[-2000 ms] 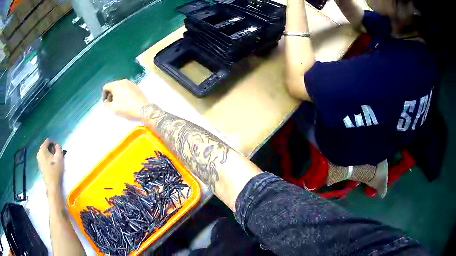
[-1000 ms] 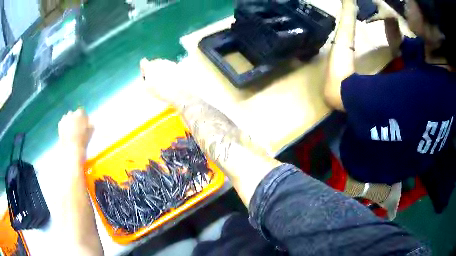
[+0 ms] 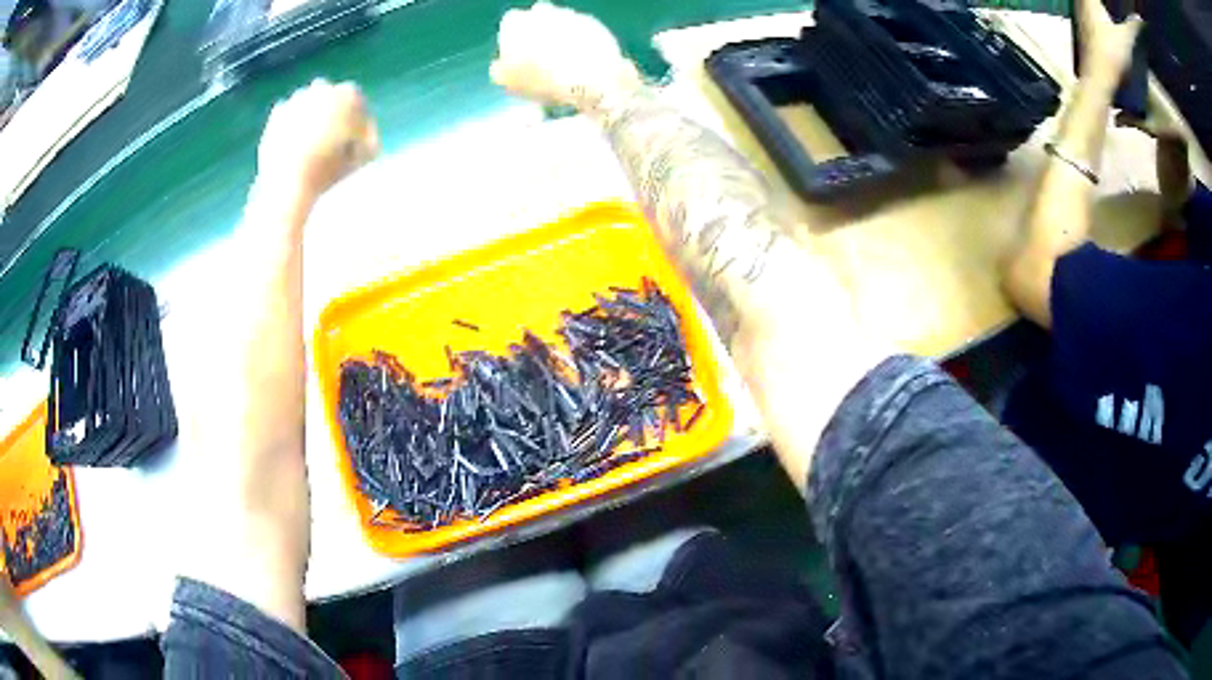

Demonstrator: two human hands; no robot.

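My left hand (image 3: 316, 130) is raised at the upper left, over the edge between the white work surface and the green belt. Its fingers are curled, and I cannot tell whether it holds anything. My right hand (image 3: 556, 56) is at the top centre over the belt edge, also curled and blurred; its contents cannot be told. The orange parts tray (image 3: 459, 275) lies below and between my forearms. Small black strips (image 3: 512, 412) form a loose heap in it, mostly toward the near side.
Stacked black frames (image 3: 120, 365) stand at left, one apart beside them (image 3: 51, 306). Another orange tray (image 3: 69, 511) is cut off at the left edge. More stacked frames (image 3: 930, 80) lie on cardboard (image 3: 891, 272) at right. A neighbouring person (image 3: 1130, 359) sits at right. The green belt (image 3: 425, 67) runs behind.
The view has swung left, so the tray and stacks sit farther right. Both my hands appear higher in the picture and stay curled. More of the left stack and second orange tray shows.
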